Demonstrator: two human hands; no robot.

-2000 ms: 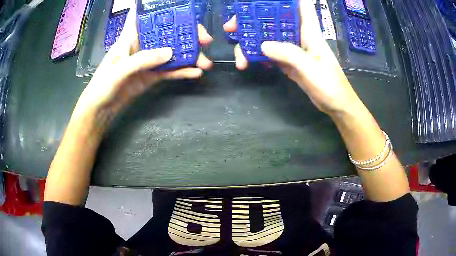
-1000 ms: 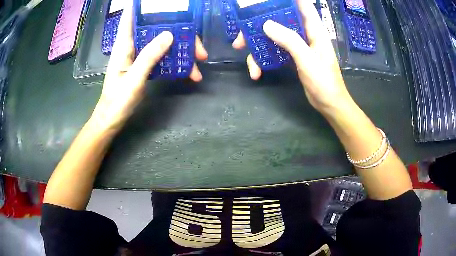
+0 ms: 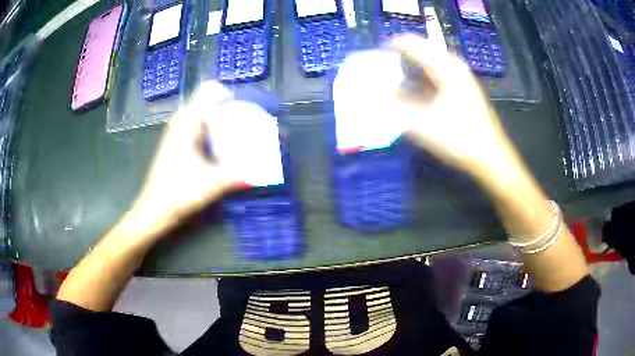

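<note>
My left hand point(image 3: 182, 156), blurred, holds a blue keypad phone point(image 3: 266, 226) by its upper part, beside its bright white screen. My right hand point(image 3: 452, 104), also blurred, holds a second blue keypad phone point(image 3: 372, 188) at its upper right side; its screen is bright white too. Both phones are above the green mat, keypads towards me. Behind them a clear blister tray point(image 3: 143, 118) holds several blue keypad phones, one of them at the left point(image 3: 163, 73), most with white screens. The fingers behind the phones are hidden.
A smartphone with a pink screen point(image 3: 96, 62) lies left of the tray. A ribbed clear tray stack point(image 3: 592, 132) stands at the right. The bench edge point(image 3: 327, 270) runs before my body. Below are red stool parts point(image 3: 29, 295) and trayed dark phones point(image 3: 480, 278).
Both hands have brought their phones nearer to me, and my grip has moved from the keypads to the upper parts. More tray phones are now uncovered.
</note>
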